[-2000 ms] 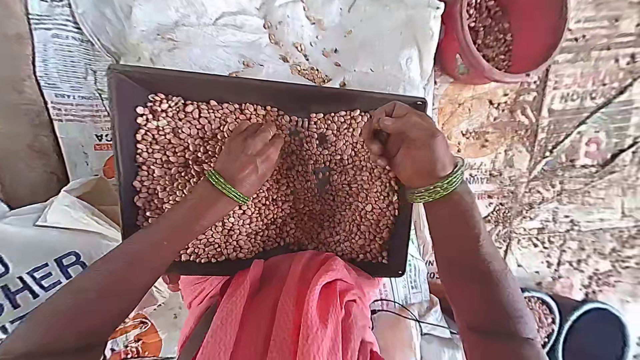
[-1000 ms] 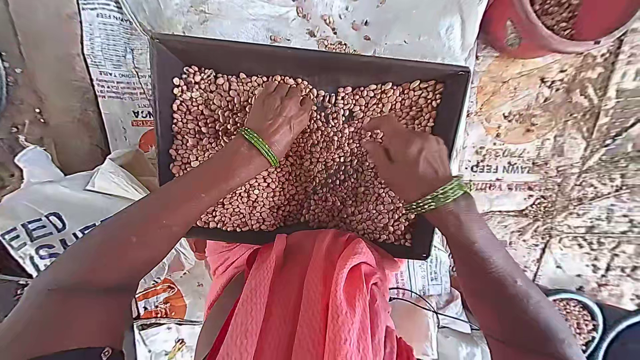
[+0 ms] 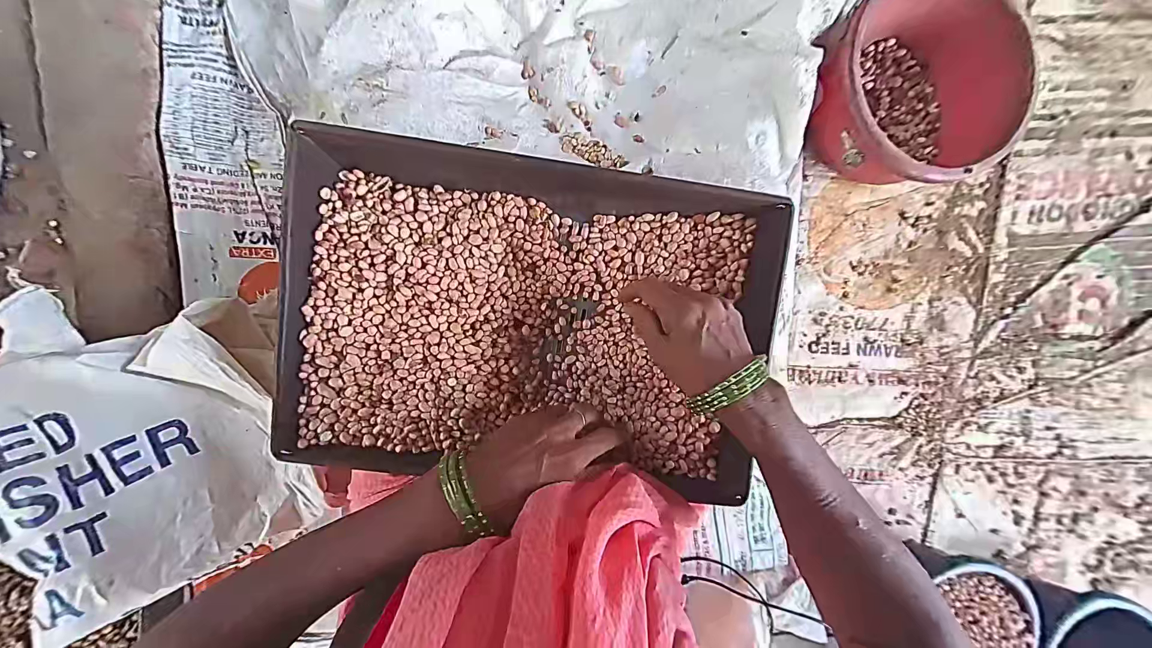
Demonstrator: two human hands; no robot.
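Note:
A dark rectangular tray (image 3: 540,175) lies tilted across my lap, its floor largely covered with pinkish-brown beans or nuts (image 3: 423,306). Small patches of the tray's floor show near the middle. My left hand (image 3: 549,450) is at the tray's near edge beside the pink cloth (image 3: 558,567), fingers curled; whether anything is inside them is hidden. Over the right part of the beans, my right hand (image 3: 684,328) is bent with thumb and fingertips close together; I cannot tell if it pinches a bean. Green bangles circle both wrists.
A red bucket (image 3: 972,81) with some beans stands at the upper right. Loose bits lie on the white sheet (image 3: 720,99) beyond the tray. A printed white sack (image 3: 117,432) is at the left, and a round container of beans (image 3: 990,603) at the lower right. Black cable (image 3: 738,576) runs near the cloth.
My left hand has moved from over the beans to the tray's near edge. My right hand has left the tray's far right corner, where it was two seconds ago, and is nearer its middle.

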